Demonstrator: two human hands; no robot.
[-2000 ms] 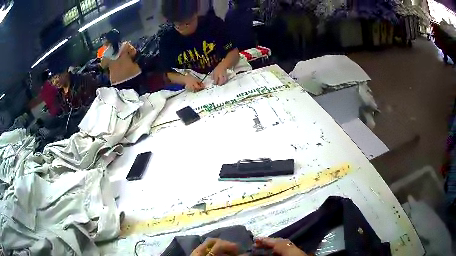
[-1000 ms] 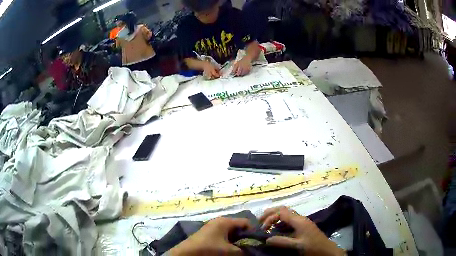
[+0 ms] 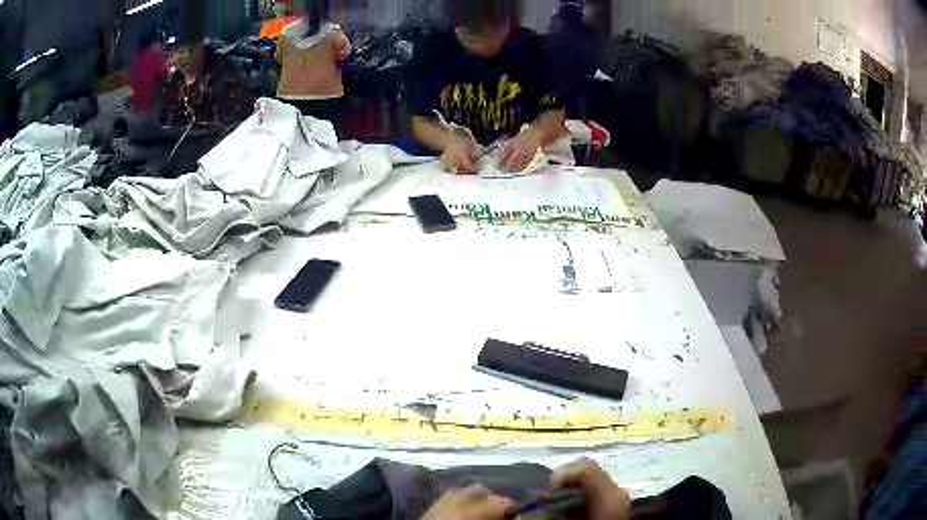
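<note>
A dark garment (image 3: 407, 488) lies along the near table edge, cut off by the bottom of the picture. My left hand (image 3: 473, 503) and my right hand (image 3: 595, 490) are at the bottom centre, both partly cut off. Both grip a folded, dark part of the garment between them; the fingers are blurred. A thin dark curved cord (image 3: 276, 465) lies at the garment's left end. A black case (image 3: 554, 368) lies beyond my hands, with a thin teal stick (image 3: 518, 382) along its near edge.
A heap of pale grey garments (image 3: 112, 305) covers the table's left side. Two smartphones lie mid-table, one nearer (image 3: 308, 285) and one farther (image 3: 432, 213). A yellow tape strip (image 3: 488, 420) crosses the table (image 3: 407, 335). A coworker (image 3: 493, 96) handles pale cloth at the far edge.
The view has turned and shifted, so the table things sit differently in the picture. My hands are lower in the picture and still hold the dark garment, whose right part shows less.
</note>
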